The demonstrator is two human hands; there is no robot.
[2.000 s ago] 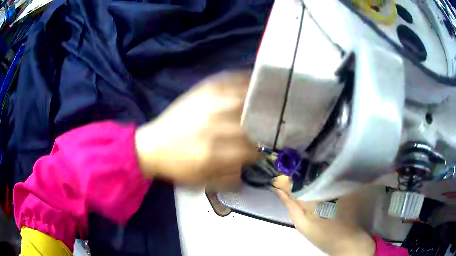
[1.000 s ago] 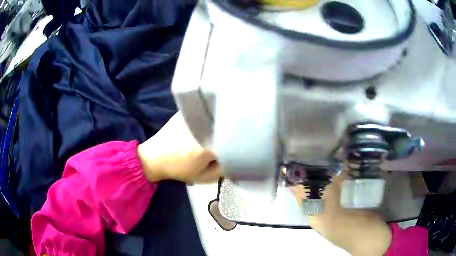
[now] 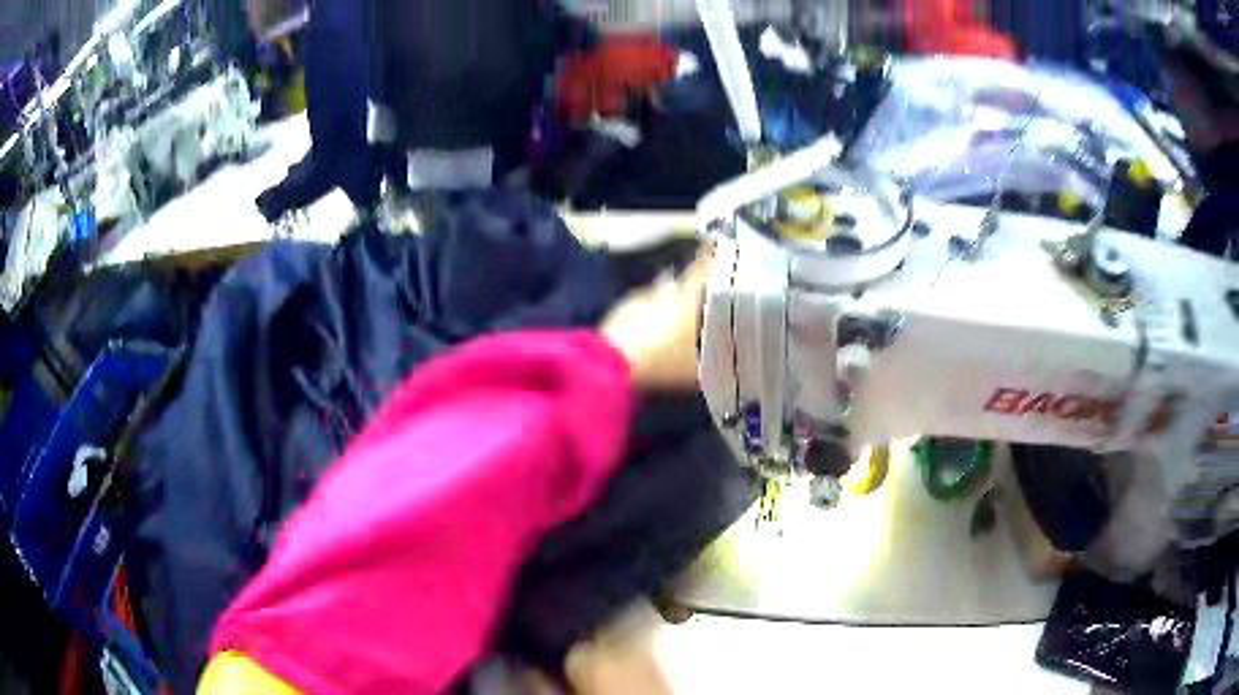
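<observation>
The navy garment is heaped left of the white sewing machine head. A darker black part of the cloth reaches close to the lit needle area. My left hand, in a pink sleeve, reaches over the garment to the left side of the machine head; its fingers are blurred or hidden. My right hand is blurred and cut off by the bottom edge, beside the black cloth. I cannot tell whether either hand grips cloth.
A green ring and a yellow item lie behind the needle. A dark flat rectangle lies at the lower right. A blue crate-like item stands at the far left. Other machines and cloth are behind.
The view has lifted and drawn back from the machine. My left hand has moved up beside the machine head. My right hand has left the needle area and is lower left, near the cloth.
</observation>
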